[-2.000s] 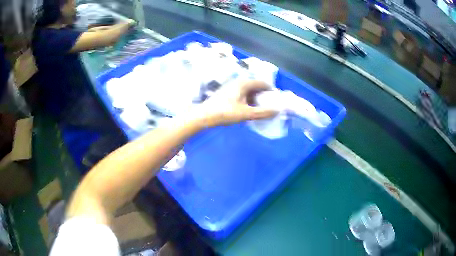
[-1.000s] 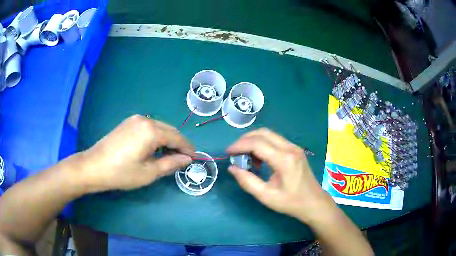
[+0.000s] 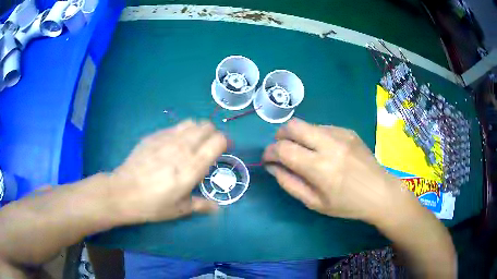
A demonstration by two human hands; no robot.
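Note:
A white fan housing stands on the green bench between my hands, its spokes and round hub facing up. My left hand is blurred at its left side, fingers and thumb apart; whether it touches the housing is unclear. My right hand is right of the housing, fingertips pinched together at the end of a thin red lead wire. No motor shows; the fingers hide what else they hold. Two upright housings with motors inside stand behind, their leads on the bench.
A blue bin with white housings is at left. Rows of small motors with wires lie at right, partly on a yellow and blue printed bag. A worn whitish strip runs along the back.
The motor seen in my right fingers a second ago is hidden now. My left hand has left the wire and sits beside the housing. Two seconds ago, a hand was in the blue bin.

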